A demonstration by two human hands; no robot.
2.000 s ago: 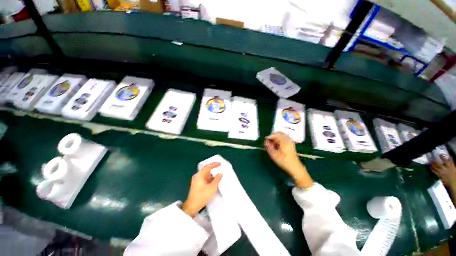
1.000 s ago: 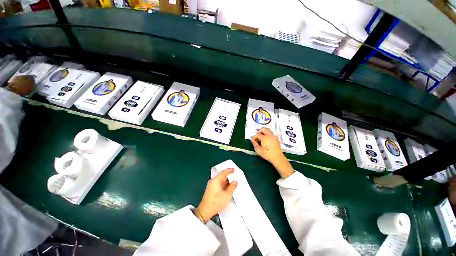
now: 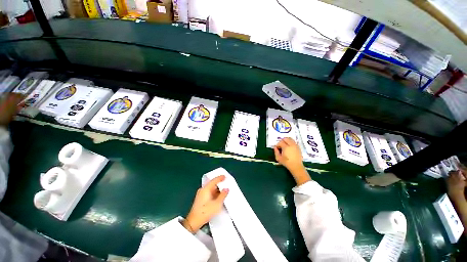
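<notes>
My left hand [image 3: 206, 202] grips the folded top of a long white label strip [image 3: 243, 210], whose two lengths hang down towards me. My right hand [image 3: 290, 155] is at the near edge of a white product box [image 3: 279, 125] with a round blue-and-yellow logo, its fingertips touching or just over the lower part. The fingers are bunched; no sticker can be made out at them. Another product box [image 3: 312, 142] with dark icons lies right beside it. The label roll [image 3: 389, 223] stands at right, its tail running to the bottom edge.
More boxes lie along the green conveyor [image 3: 224, 120] both ways. Three spare label rolls [image 3: 55, 178] stand at left on a white box. One box [image 3: 283, 95] lies askew on the ledge behind. Other people's hands show at far left [image 3: 9, 106] and far right [image 3: 455, 184]. A black post [image 3: 427, 157] slants at right.
The boxes near my right hand have shifted slightly right. My right hand has moved a little right with the logo box. My left hand still holds the strip. The view has shifted slightly.
</notes>
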